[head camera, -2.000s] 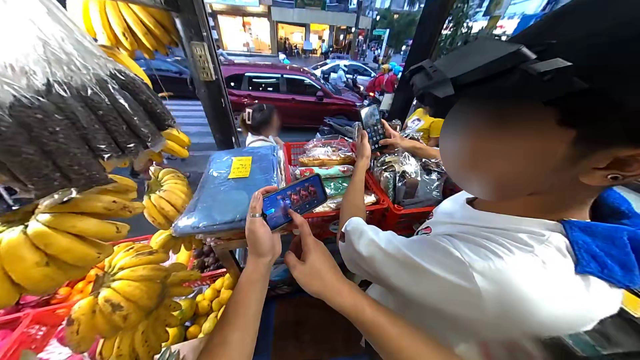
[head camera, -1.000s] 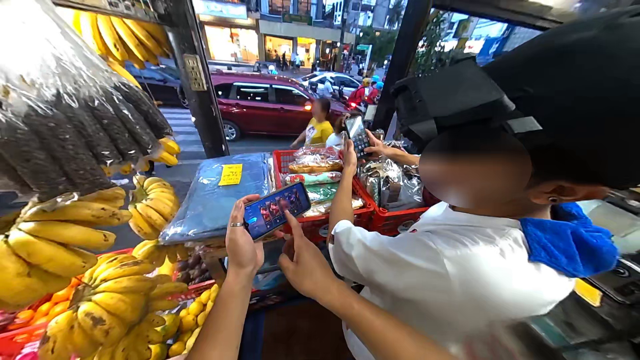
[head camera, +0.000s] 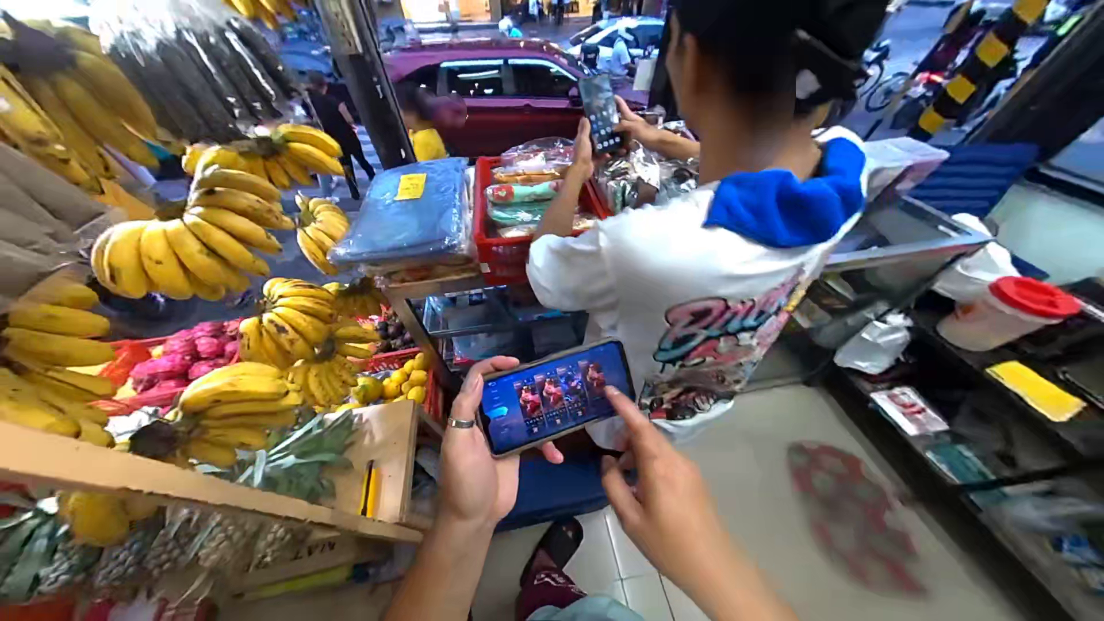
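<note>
My left hand holds a smartphone sideways from its left end, with a ring on one finger. The lit screen shows a row of colourful game-like figures. My right hand has its index finger extended onto the right part of the screen, and its other fingers are curled. Just ahead stands a person in a white printed shirt with a blue towel around the neck. That person holds up another smartphone in both hands.
Bunches of bananas hang at the left above crates of fruit. A wrapped blue package lies beside a red plastic basket of packaged goods. Shelves line the right side, near a red-lidded container. A maroon car is outside.
The view has turned downward, so the floor and right-hand shelves now show. The person ahead has turned further away from me. I still hold the phone, with my right index finger at its screen.
</note>
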